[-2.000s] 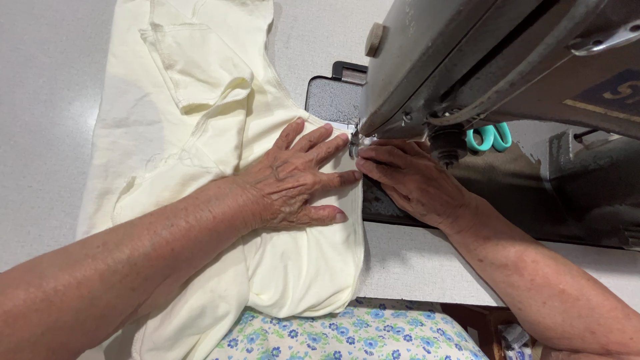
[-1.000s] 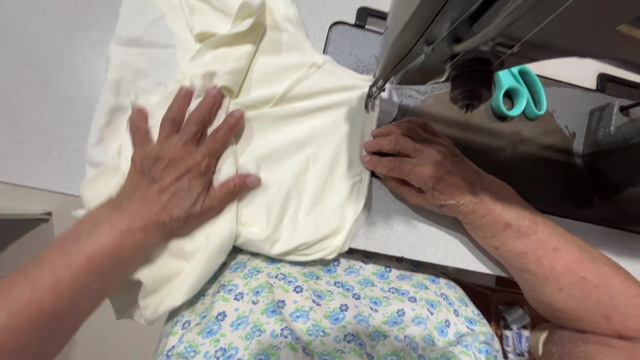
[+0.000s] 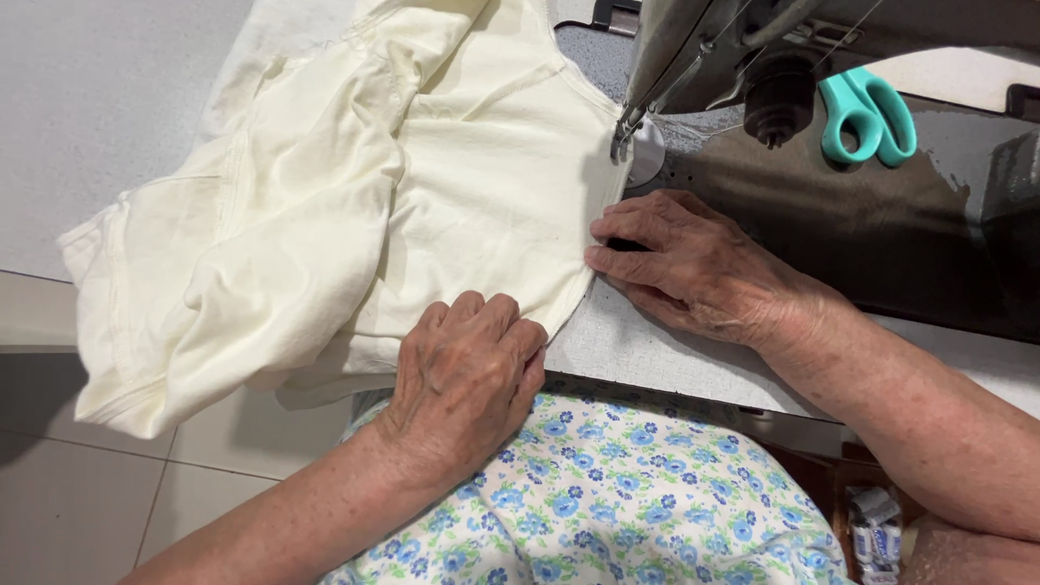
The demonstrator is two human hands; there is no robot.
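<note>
A pale cream knit garment (image 3: 496, 187) lies spread over the table, its right edge under the presser foot (image 3: 622, 145) of a sewing machine (image 3: 691, 49). My right hand (image 3: 691, 264) pinches that edge between thumb and fingers, just below the foot. At the table's front edge, my left hand (image 3: 471, 366) has its fingers curled on the garment's lower hem, gripping the cloth. The garment's left part is bunched in loose folds and hangs over the table's front edge. White thread trails to the right behind the foot.
Teal-handled scissors (image 3: 865, 118) rest on the machine bed behind the needle area. The white table's front edge (image 3: 650, 390) runs above my flower-print clothing (image 3: 617, 504). Small wrapped items (image 3: 876, 536) sit in a brown compartment at lower right. Floor tiles (image 3: 227, 439) show at lower left.
My left hand has moved from flat on the garment to its lower hem, with the fingers now curled. My right hand has stayed at the edge near the foot. The garment's left part is now more bunched.
</note>
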